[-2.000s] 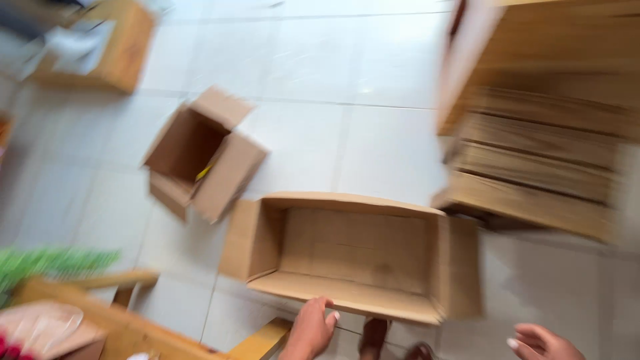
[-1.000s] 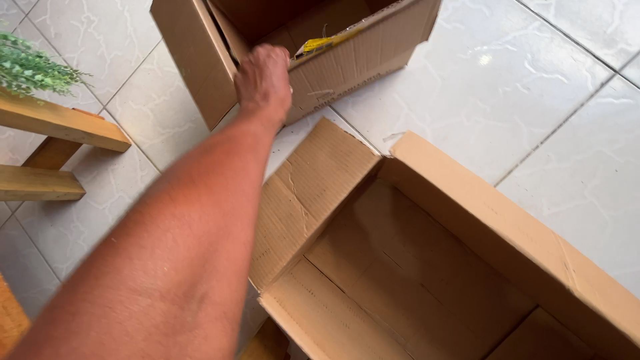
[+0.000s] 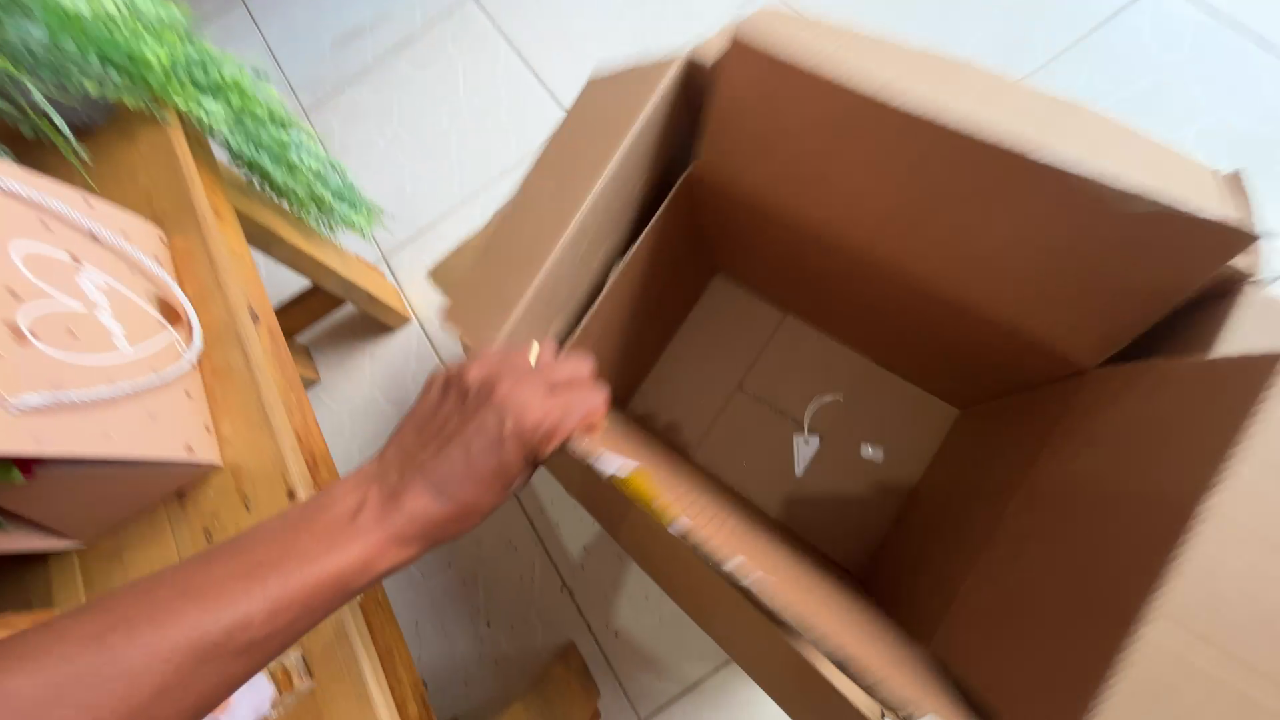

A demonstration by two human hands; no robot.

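Observation:
My left hand [image 3: 500, 425] is closed on the near corner of an open cardboard box [image 3: 890, 210], its fingers over the rim. The flaps of the box stand outward, and a strip of yellow and white tape or label runs along the near edge. Down on the box floor lie a small white tag with a loop [image 3: 806, 450] and a tiny clear piece [image 3: 871, 452]. My right hand is out of view.
A wooden bench or table [image 3: 230, 330] runs along the left, carrying a pink gift bag [image 3: 90, 330] with a white rope handle. Green foliage [image 3: 230, 120] hangs over its far end. White floor tiles [image 3: 420, 110] lie around the box.
The box in my left hand now fills much of the view, and its inside shows. The wide, low cardboard box seen one second ago is out of sight. The view has shifted a lot.

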